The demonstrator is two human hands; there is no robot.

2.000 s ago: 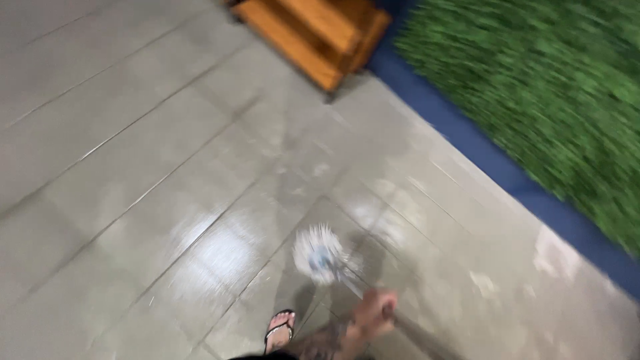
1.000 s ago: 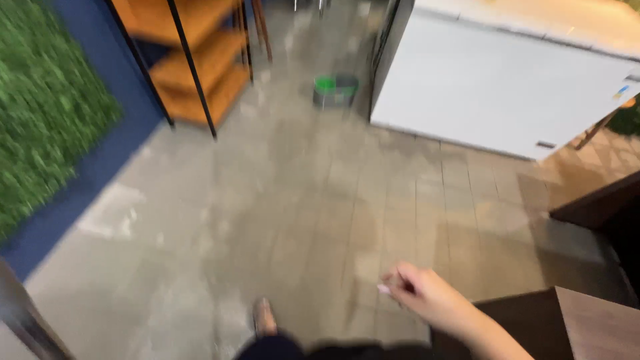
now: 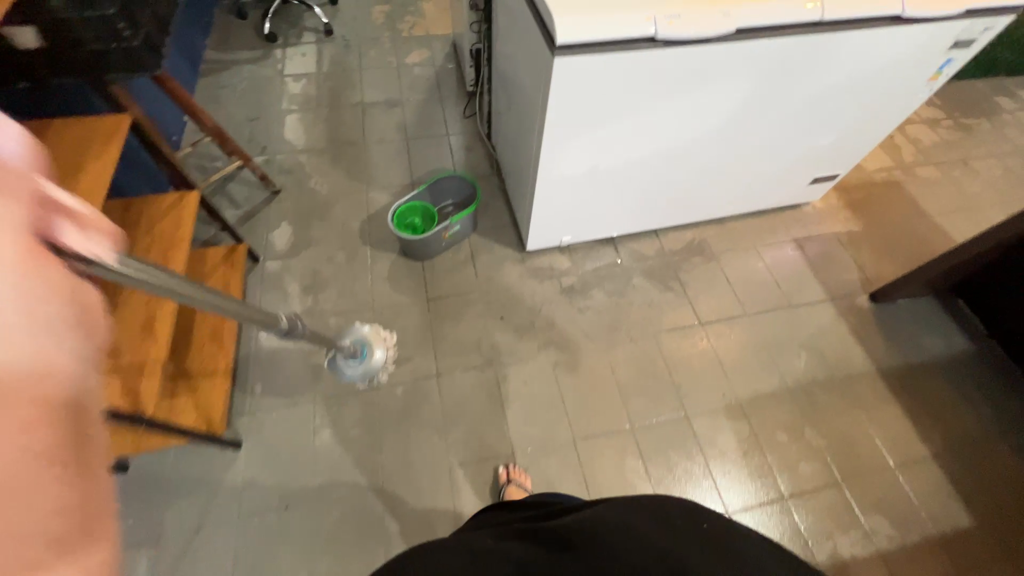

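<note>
At the left edge, close to the camera and blurred, my left hand (image 3: pixel 60 212) grips the metal handle (image 3: pixel 200 296) of a spin mop. The handle slants down to the right to a round mop head (image 3: pixel 364 354) with a pale plastic disc and whitish strands, low over or on the tiled floor; contact cannot be told. A grey oval mop bucket (image 3: pixel 438 236) with a green rim and green spin basket (image 3: pixel 414 217) stands beyond the mop head, left of the freezer. My right hand is out of view.
A white chest freezer (image 3: pixel 680 136) stands at upper right, with cables at its left side. A wooden shelf unit (image 3: pixel 212 352) is at the left, near wooden legs (image 3: pixel 216 136) and a wheeled chair base (image 3: pixel 296 18). Dark furniture (image 3: pixel 952 264) borders the right. My sandalled foot (image 3: pixel 514 480) shows below.
The view has swung widely. My left hand and the mop head are now in sight at the left, while the hand seen at lower right one second ago has left view.
</note>
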